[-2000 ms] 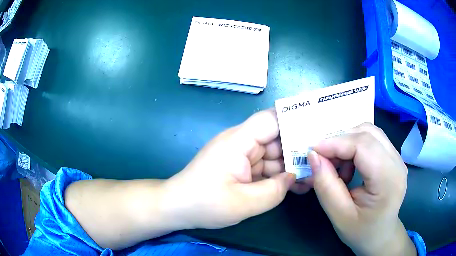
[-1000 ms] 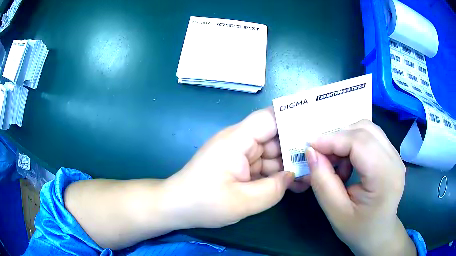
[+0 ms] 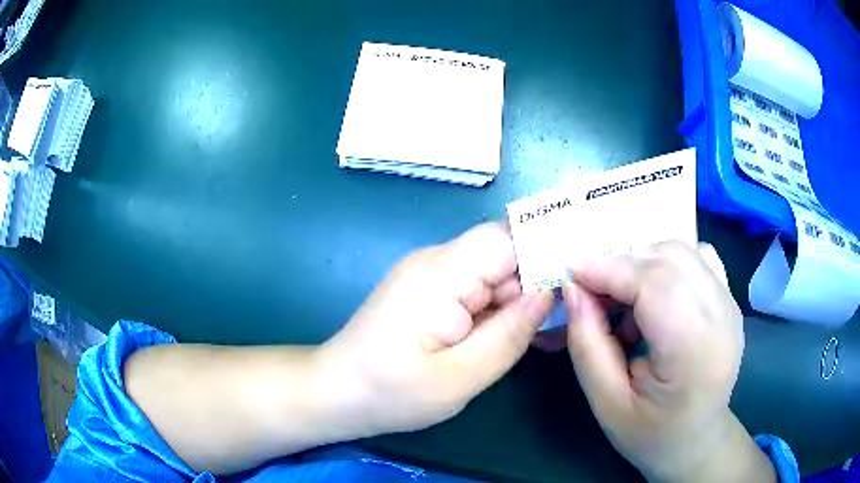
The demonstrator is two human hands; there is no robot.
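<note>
A white warranty card (image 3: 603, 217) with "DIGMA" and a dark title bar at its top is held tilted in front of me. My left hand (image 3: 438, 325) grips its left side, with the thumb on the lower left corner. My right hand (image 3: 660, 349) is at the card's lower edge, thumb and index fingertip pinched close to my left thumb. The barcode label at that corner is mostly hidden by my fingers. A neat low card stack (image 3: 421, 115) lies beyond my hands on the dark green bench.
A blue plastic bin (image 3: 714, 123) stands at the right with a label roll (image 3: 775, 61); its printed tail hangs over the bin's edge. A thin pale ring (image 3: 829, 358) lies below it. Finished card piles (image 3: 47, 123) and a clear plastic bag (image 3: 66, 321) are at the left.
My left thumb has moved up over the card's lower left corner and now covers the barcode. My right fingertips and the card have shifted slightly left.
</note>
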